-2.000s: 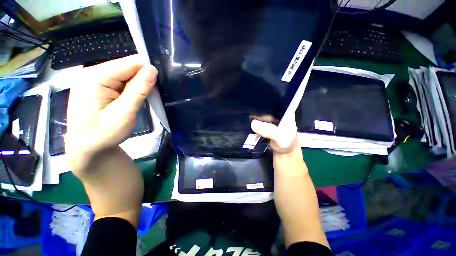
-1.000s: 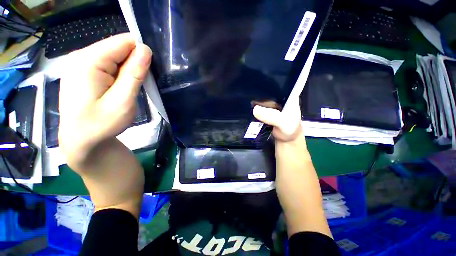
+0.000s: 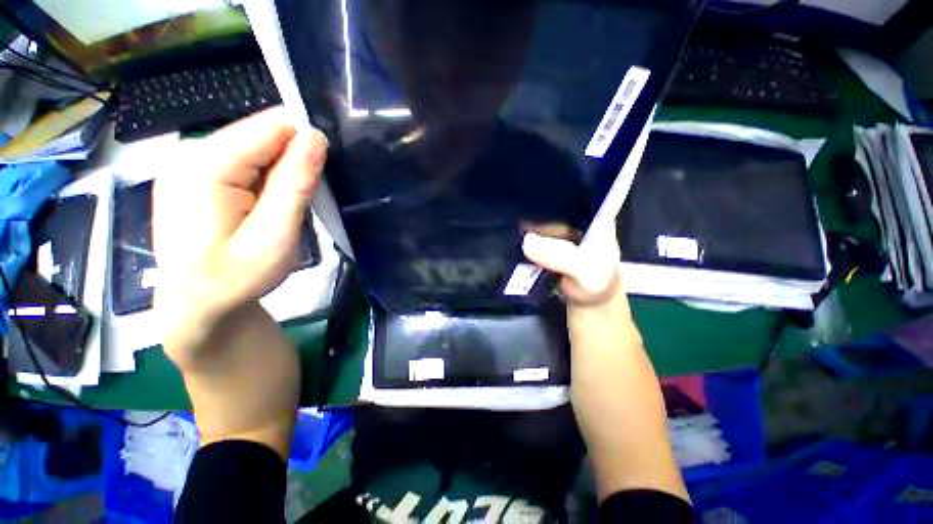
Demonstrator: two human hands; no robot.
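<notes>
A glossy black screen panel (image 3: 460, 154) with white backing is held up close to the camera; its top is cut off by the picture's edge. Two white barcode labels show, one at its right edge and one near its lower right corner. My left hand (image 3: 240, 215) pinches its left edge between thumb and fingers. My right hand (image 3: 578, 268) holds the lower right corner, thumb on the front, fingers hidden behind. Another black panel (image 3: 471, 350) with two white labels lies on white sheets below it, at the bench's front edge.
Black panels on white layers lie right (image 3: 721, 210) and left (image 3: 67, 246) on the green bench (image 3: 675, 333). A dark phone-like device (image 3: 51, 325) lies at far left. Keyboards (image 3: 194, 97) stand behind. Upright white-edged sheets (image 3: 885, 205) are far right. Blue bins (image 3: 721, 409) are below.
The view shifts down and back up slightly. Both hands keep the same hold on the panel, whose tilt changes only a little.
</notes>
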